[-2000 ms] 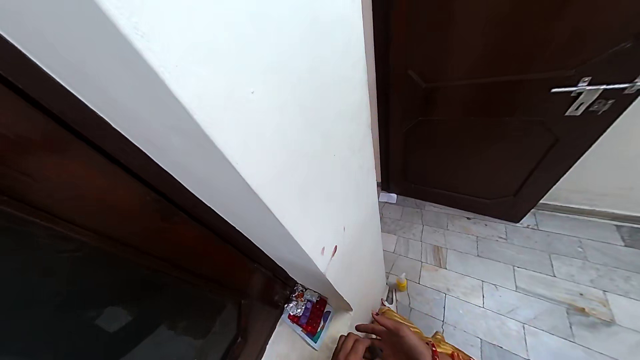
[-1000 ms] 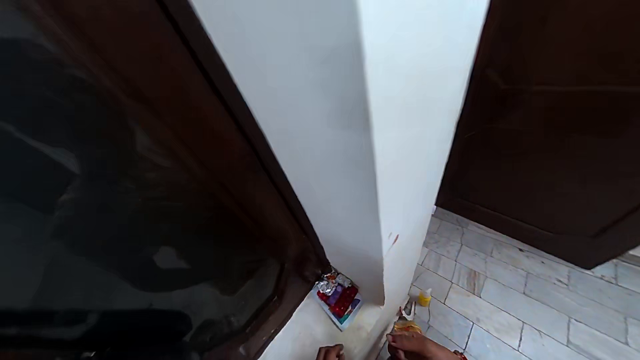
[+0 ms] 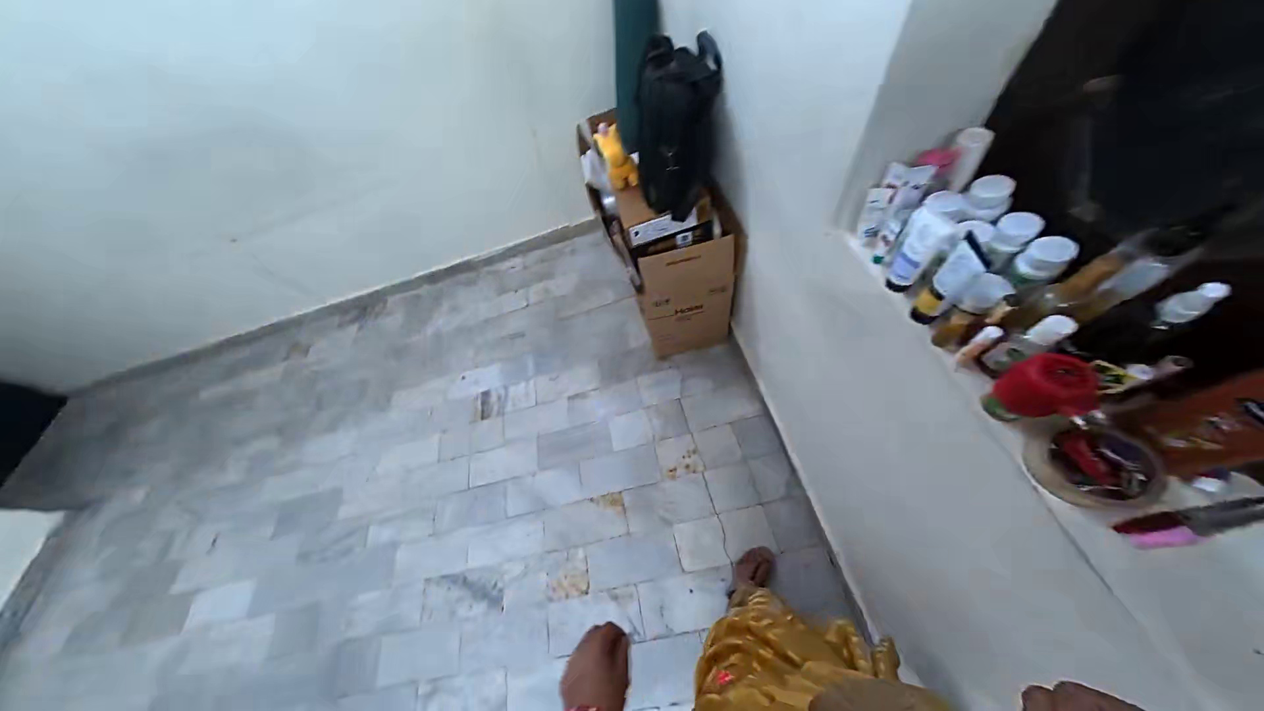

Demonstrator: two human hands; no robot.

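My left hand (image 3: pixel 596 666) hangs over the marble-tiled floor at the bottom centre, its fingers curled; nothing is visible in it. At the lower right edge only the knuckles of my right hand (image 3: pixel 1071 697) show, so whether it holds anything is hidden. Yellow patterned clothing (image 3: pixel 780 652) and a bare foot (image 3: pixel 754 566) are between the two hands. Above my right hand, a ledge holds a round bowl (image 3: pixel 1037 476) of small items, a red rose-shaped thing (image 3: pixel 1047 386), a pink-and-dark red item (image 3: pixel 1165 534) that looks like a comb or brush, and several tubes and bottles (image 3: pixel 923 247).
A cardboard box (image 3: pixel 688 296) stands in the corner, with a yellow toy figure (image 3: pixel 617 158) inside and a black backpack (image 3: pixel 677 128) above it. The white wall (image 3: pixel 820 395) runs along the right. A dark object (image 3: pixel 25 430) is at the far left edge.
The view has swung far, from the dark doors and white pillar to the corner and the ledge. My hands, close together two seconds ago, are now well apart.
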